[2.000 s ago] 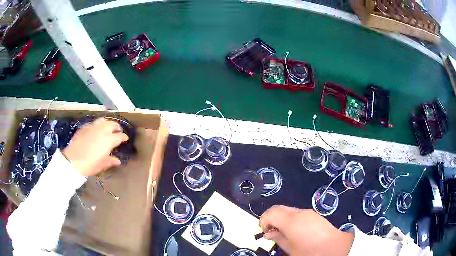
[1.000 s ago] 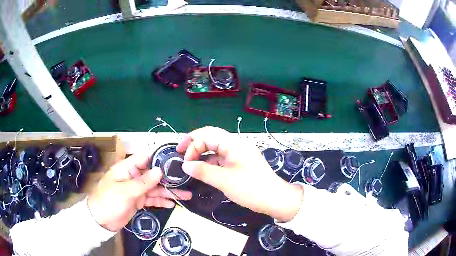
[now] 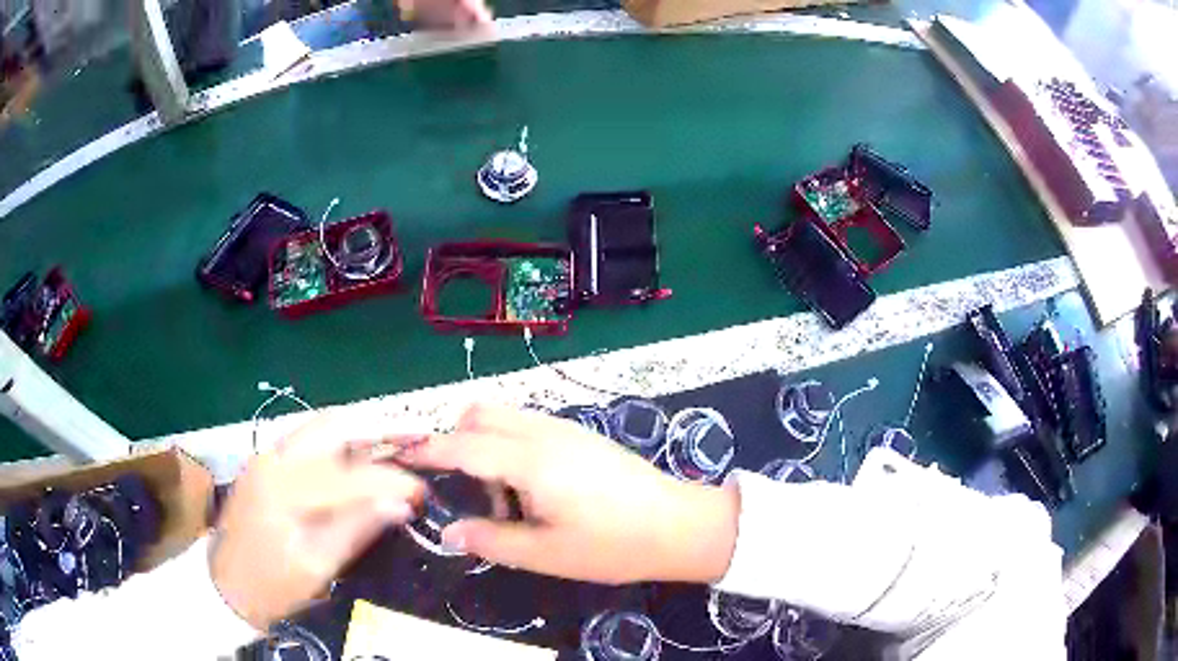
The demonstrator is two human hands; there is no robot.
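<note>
My left hand (image 3: pixel 310 506) and my right hand (image 3: pixel 581 497) are together above the black mat, with a silver-rimmed speaker (image 3: pixel 439 523) between them. The hands hide most of the speaker, and the left hand is blurred. The right fingers lie over its upper part and the thumb is at its near edge. The fingertips meet at the top. More speakers (image 3: pixel 699 443) with pale leads lie on the mat right of the hands. A yellow sheet (image 3: pixel 433 638) lies below them.
On the green belt are open red housings (image 3: pixel 497 287) with black shells (image 3: pixel 614 248) and one loose speaker (image 3: pixel 506 174). A cardboard box (image 3: pixel 181 497) of speakers is at left. Black housings (image 3: pixel 1033 394) are piled at right. Another person's hand (image 3: pixel 446 13) is at the far edge.
My left hand has left the box and met my right hand at a speaker. The view has shifted right. A loose speaker now shows on the belt, and another person's hand at the far edge.
</note>
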